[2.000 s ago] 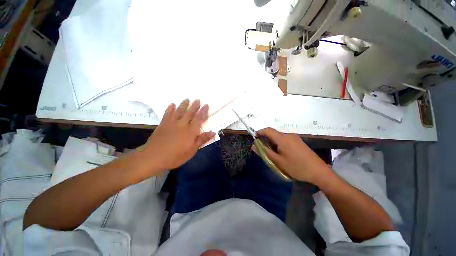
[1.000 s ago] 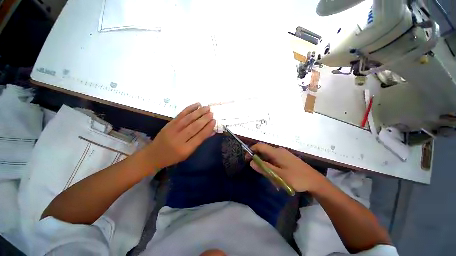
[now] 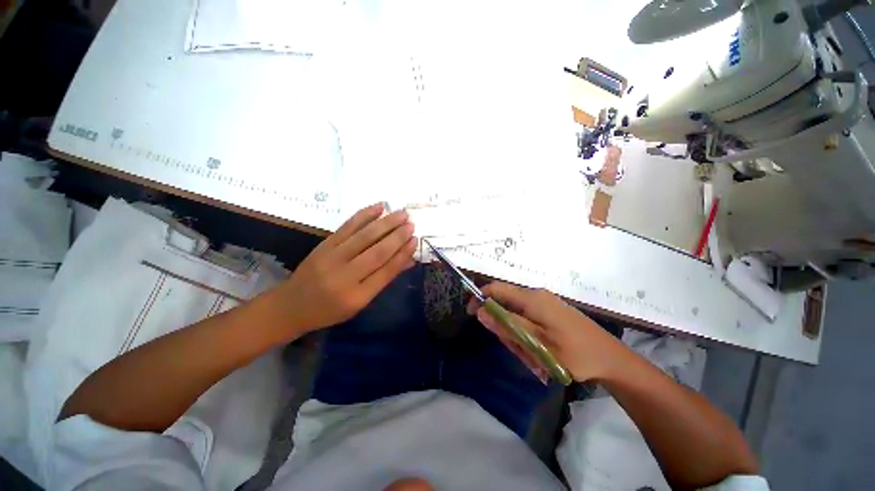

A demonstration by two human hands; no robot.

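Note:
A white garment panel (image 3: 470, 225) with faint stitch lines lies at the table's front edge and blends into the white top. My left hand (image 3: 357, 261) lies flat on its left end, fingers together, at the table edge. My right hand (image 3: 532, 331) holds shears (image 3: 523, 338) with brassy handles. Their blades point up and left, the tips at the panel's front corner beside my left fingertips. The blades look closed or nearly so. Whether my left fingers pinch the cloth underneath is hidden.
The sewing machine (image 3: 768, 125) stands at the right. A red stick (image 3: 707, 228) and flat white pieces (image 3: 751, 288) lie on its bed. Another stitched white piece (image 3: 254, 24) lies at the back left. White panel bundles (image 3: 144, 307) hang left of my lap, with more at the right.
The view has swung, so the machine sits further right. My left hand has moved from spread on the cloth to closed fingers at the edge. The shears' tips have moved left to the panel's corner.

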